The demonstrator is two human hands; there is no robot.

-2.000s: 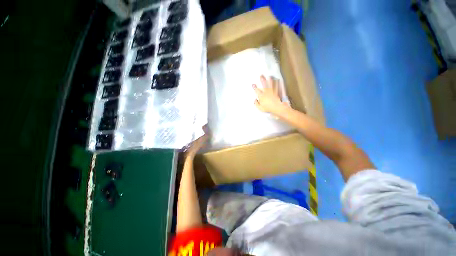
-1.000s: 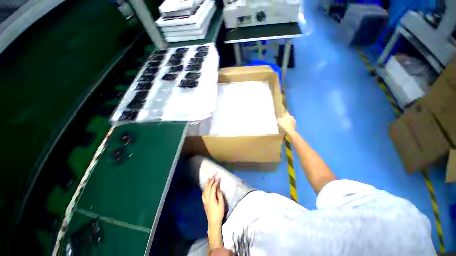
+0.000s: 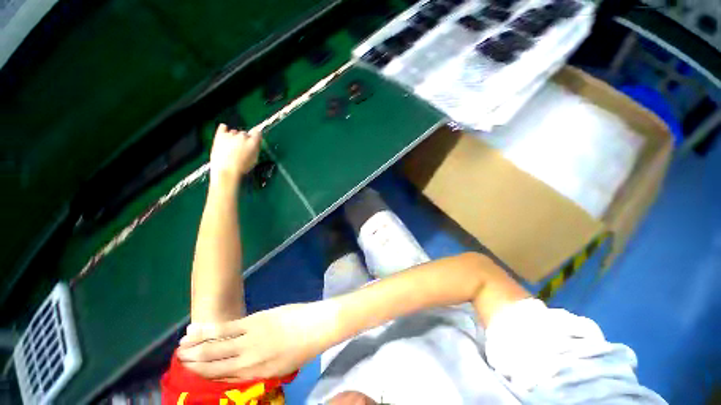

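Note:
My left hand (image 3: pixel 235 150) is at the chipped edge strip (image 3: pixel 174 188) of the green bench mat, fingers curled towards the conveyor; whether it holds anything is hidden. A dark phone unit (image 3: pixel 265 175) lies on the mat just right of it. My right hand (image 3: pixel 257 344) lies across the red sleeve or band (image 3: pixel 190 387) with yellow marks on my left arm, fingers closed over it. Two small dark pieces (image 3: pixel 345 100) lie farther up the mat. The clear blister tray (image 3: pixel 451 71) holds rows of black covers at the upper right.
An open cardboard carton (image 3: pixel 506 206) with whitish sheets (image 3: pixel 569 146) stands right of the bench, partly under the blister tray. A white slotted tray (image 3: pixel 49 348) is at lower left. The dark conveyor (image 3: pixel 142 87), with dark shapes along it, runs beyond the edge strip. Yellow-black tape marks the floor.
The view has swung left. My left hand has moved from my leg to the bench's far edge. My right hand has let go of the carton rim and come onto the red sleeve.

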